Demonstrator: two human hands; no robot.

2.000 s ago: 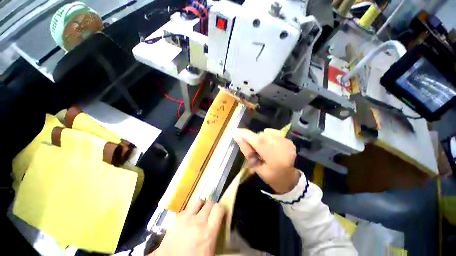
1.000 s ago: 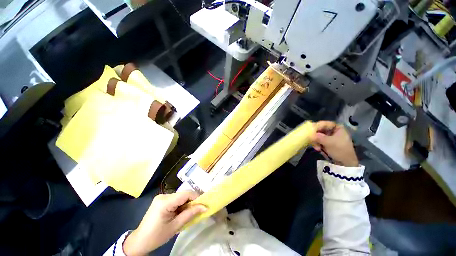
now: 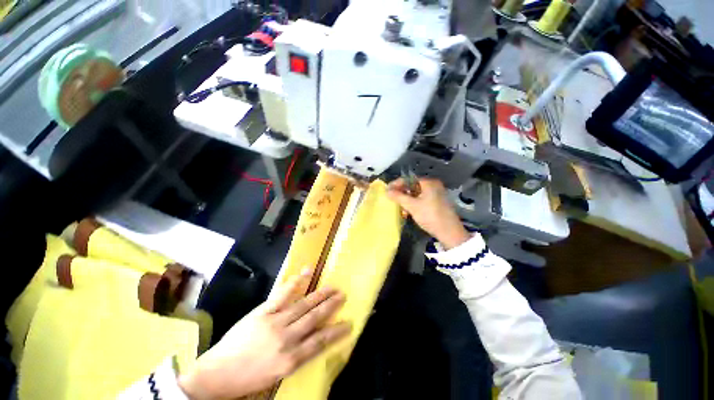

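Note:
A long yellow fabric piece (image 3: pixel 358 266) lies along the right side of the machine's narrow arm, beside the amber guide plate (image 3: pixel 313 223) with dark handwriting. My right hand (image 3: pixel 429 209) pinches its far end near the sewing head. My left hand (image 3: pixel 286 336) lies flat, fingers spread, across the guide and the near part of the fabric. The needle area under the sewing machine head (image 3: pixel 376 86) is too small to make out.
A stack of yellow pieces (image 3: pixel 109 344) with brown ends is at the left by a white board (image 3: pixel 172 234). A control screen (image 3: pixel 661 121) stands at the right. A green-rimmed fan (image 3: pixel 82 82) is at the upper left. Pale pieces (image 3: pixel 611 371) lie low at the right.
The fabric, stretched in the air between both hands one second ago, now lies along the arm. My right hand has moved to the far end; my left hand has opened flat. The view has shifted.

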